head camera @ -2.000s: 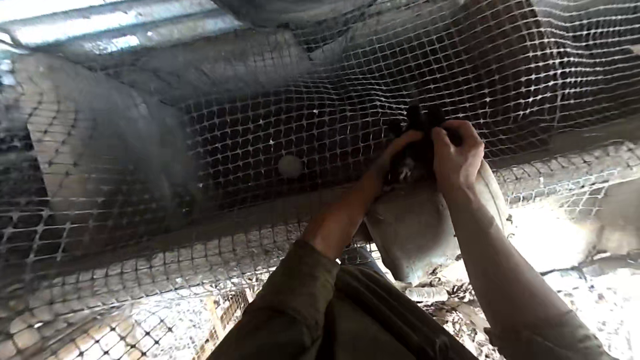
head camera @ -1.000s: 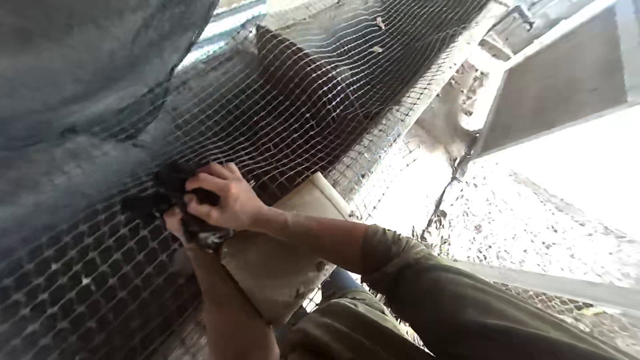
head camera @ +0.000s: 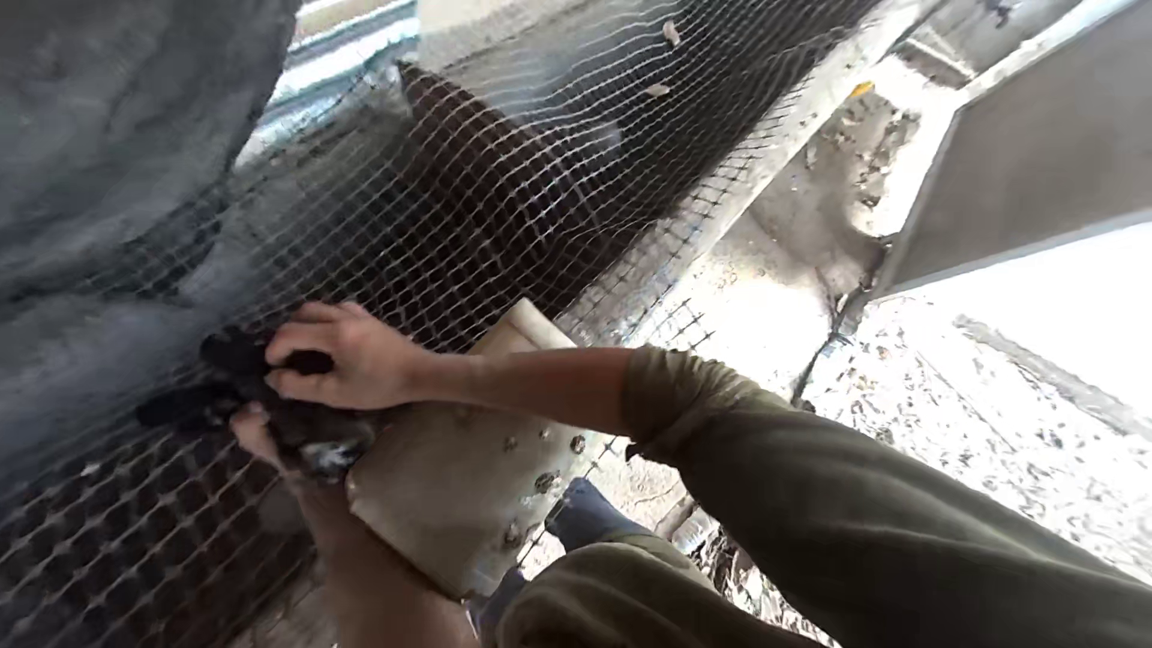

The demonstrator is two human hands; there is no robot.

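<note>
My right hand (head camera: 346, 355) has its fingers curled around a black part of a dark object (head camera: 301, 414) over the netting (head camera: 387, 270). The object has rounded black ends pointing left and a pale, shiny patch near its lower end; its kind cannot be told. My left hand (head camera: 256, 436) grips the same object from below, mostly hidden behind it. Just right of the object stands a beige, scuffed container-like piece (head camera: 450, 495) with dark spots, partly under my right forearm. A brown curved object (head camera: 490, 148) lies behind the mesh.
A pale beam (head camera: 756, 171) edges the netting on the right. Grey sheeting (head camera: 135, 117) hangs at the upper left, close to my hands. A grey framed panel (head camera: 1035, 144) stands at the upper right, above bright ground strewn with debris (head camera: 981, 396). Below are my legs.
The view has swung strongly since two seconds ago. Both hands stay on the dark object throughout. The grey framed panel, unseen in the oldest frame, is now in view.
</note>
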